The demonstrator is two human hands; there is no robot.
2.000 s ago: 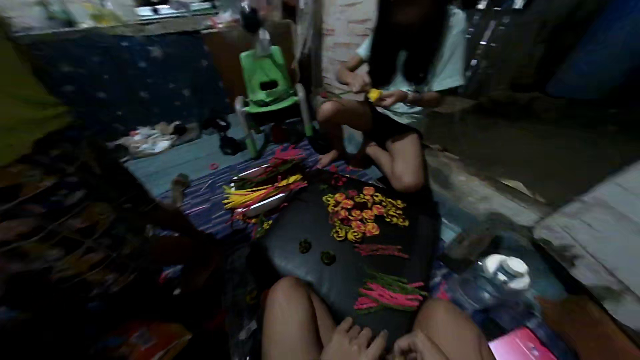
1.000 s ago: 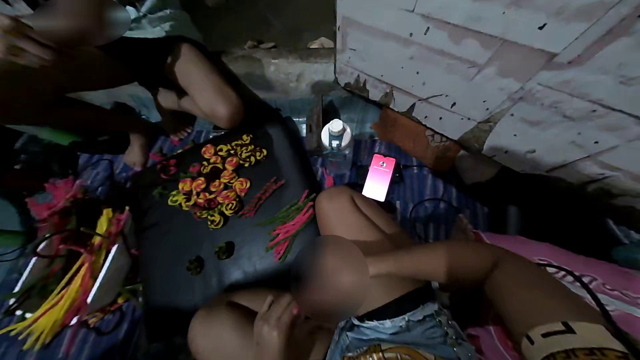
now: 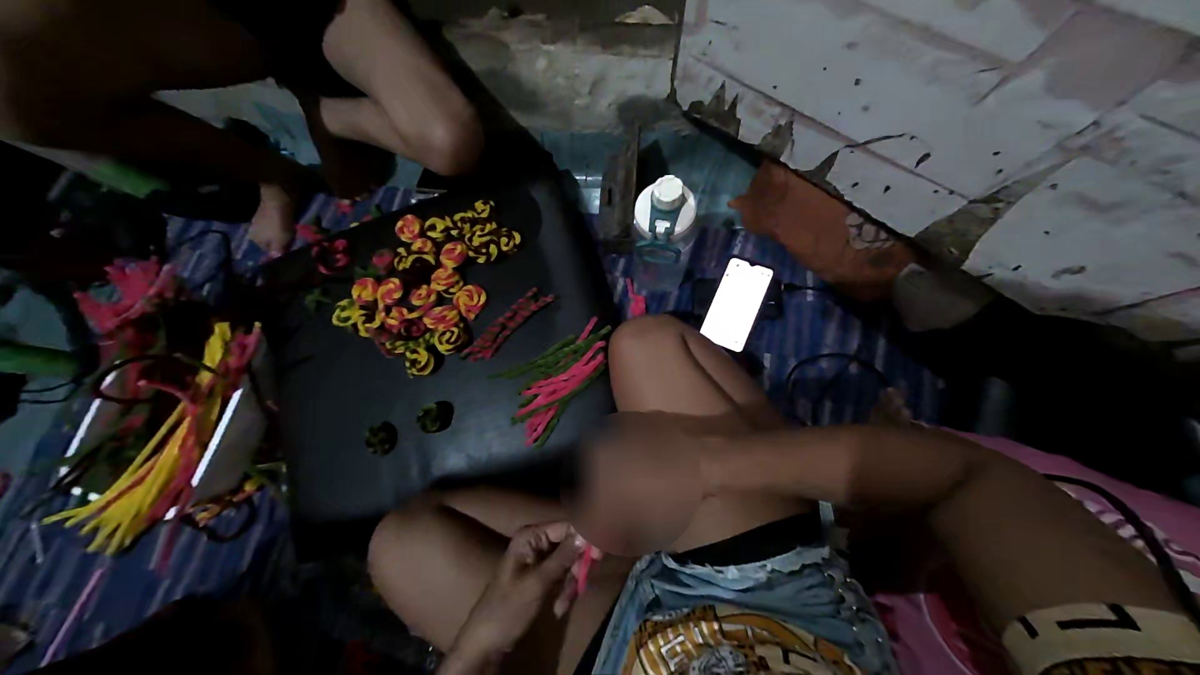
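Note:
My left hand [image 3: 534, 572] pinches a small pink strip [image 3: 584, 567] above my lap. A round blur covers my right hand [image 3: 637, 483] beside it, so its fingers are hidden. In front of my knees lies a black padded surface [image 3: 337, 478]. On it are many yellow, orange and red spiral rosettes [image 3: 441, 281], two small dark green coils [image 3: 435, 416], a row of dark red twisted strips [image 3: 506, 323] and a bundle of pink and green strips [image 3: 562, 380] near my right knee.
Long yellow and pink strips [image 3: 178, 441] lie over a tray-like thing at left. A clear bottle with a white lid [image 3: 667, 211] and a lit phone [image 3: 737, 305] stand beyond my right knee. Another person's bare leg [image 3: 403, 103] is at upper left. A peeling wall panel [image 3: 891, 103] rises at upper right.
The view has swung strongly right and down since the first frame. The phone's screen has turned from pink to white. A pink strip now shows at my left hand.

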